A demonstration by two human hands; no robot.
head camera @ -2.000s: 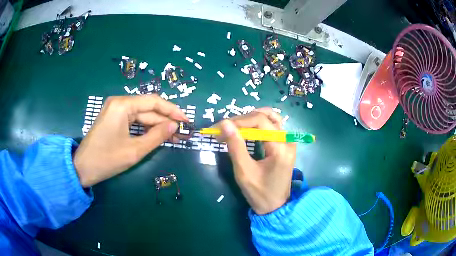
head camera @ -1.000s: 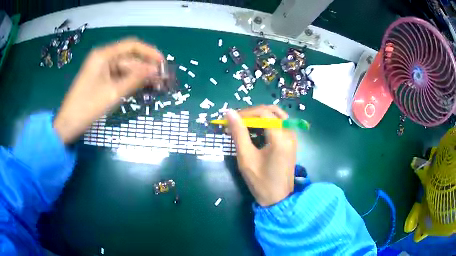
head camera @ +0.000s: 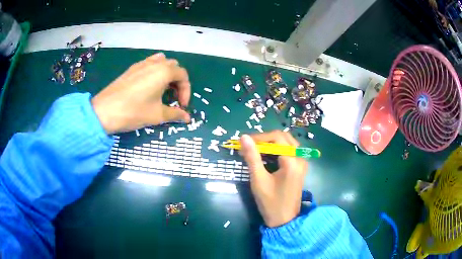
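My left hand (head camera: 144, 96) is over the mat at upper left, thumb and fingers curved apart around a small circuit board (head camera: 172, 95). I cannot tell whether the fingers grip it or it lies on the mat. My right hand (head camera: 277, 177) holds yellow tweezers with a green end (head camera: 276, 148), their tips over loose white pieces (head camera: 214, 145). Rows of small white pieces (head camera: 175, 161) lie flat between and below the hands. One circuit board with dark leads (head camera: 176, 208) lies alone, nearer me.
Board piles lie at upper left (head camera: 77, 66) and upper centre-right (head camera: 304, 96). A white sheet (head camera: 342, 115), a pink fan (head camera: 377, 129) and a yellow fan (head camera: 446, 197) are at right. A white rail (head camera: 218, 43) with a post (head camera: 329, 30) crosses the back. A blue cord (head camera: 392, 230) is at lower right.
My left hand has moved from beside the tweezers up and back to the boards at upper left, uncovering the white rows. My right hand keeps the tweezers near the loose pieces. The view has shifted slightly.
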